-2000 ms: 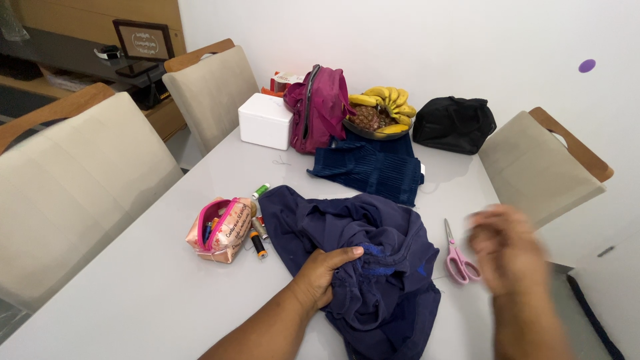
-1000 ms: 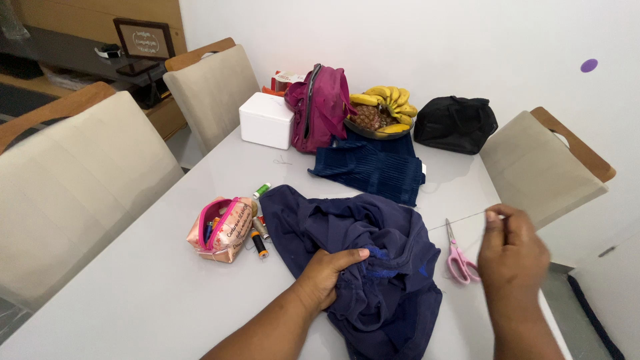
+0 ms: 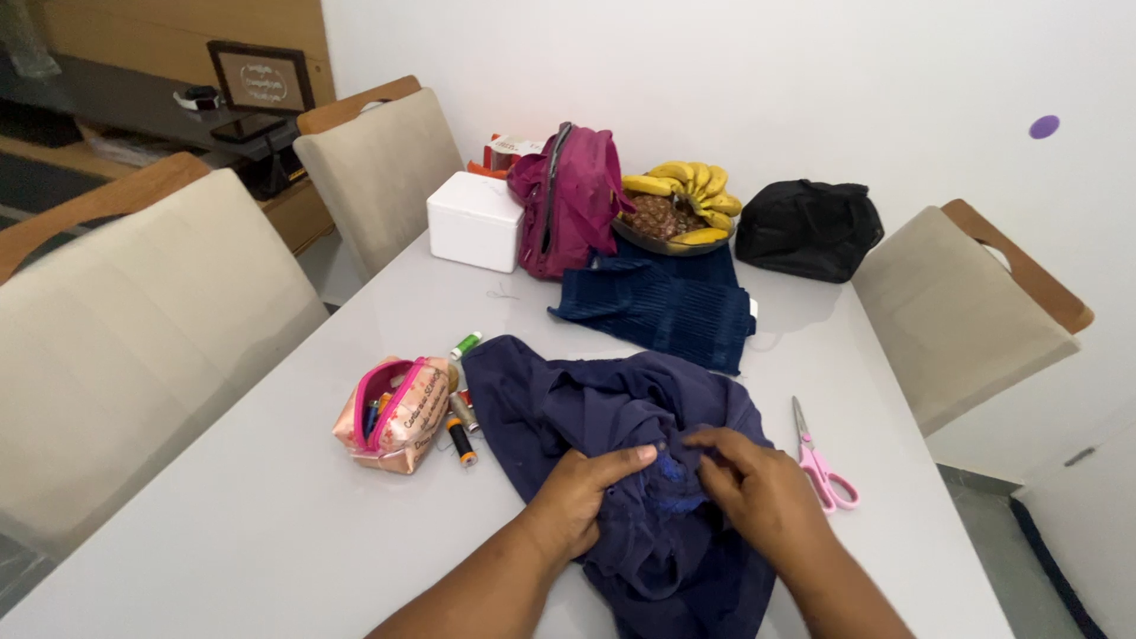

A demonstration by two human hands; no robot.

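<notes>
A dark navy garment (image 3: 568,399) lies bunched on the white table, with bright blue stitching near its middle. My left hand (image 3: 590,497) grips a fold of it, thumb on top beside the stitching. At the right of the stitching, my right hand (image 3: 750,479) has its fingers bent at the cloth; whether a needle is between them cannot be seen. Pink-handled scissors (image 3: 827,479) lie just right of that hand. Left of the garment are a pink zippered pouch (image 3: 408,417), a black thread spool (image 3: 461,441), a grey spool (image 3: 463,413) and a green spool (image 3: 466,344).
Farther back on the table (image 3: 266,497) are a white box (image 3: 476,222), a magenta backpack (image 3: 572,204), a bowl of bananas (image 3: 701,200), a folded dark blue towel (image 3: 666,311) and a black bag (image 3: 808,231). Beige chairs (image 3: 967,311) stand around the table.
My right hand was raised at the right, beyond the scissors, with a thread stretched to the garment one second ago. It has come left and down to the stitching. My left hand stays on the cloth.
</notes>
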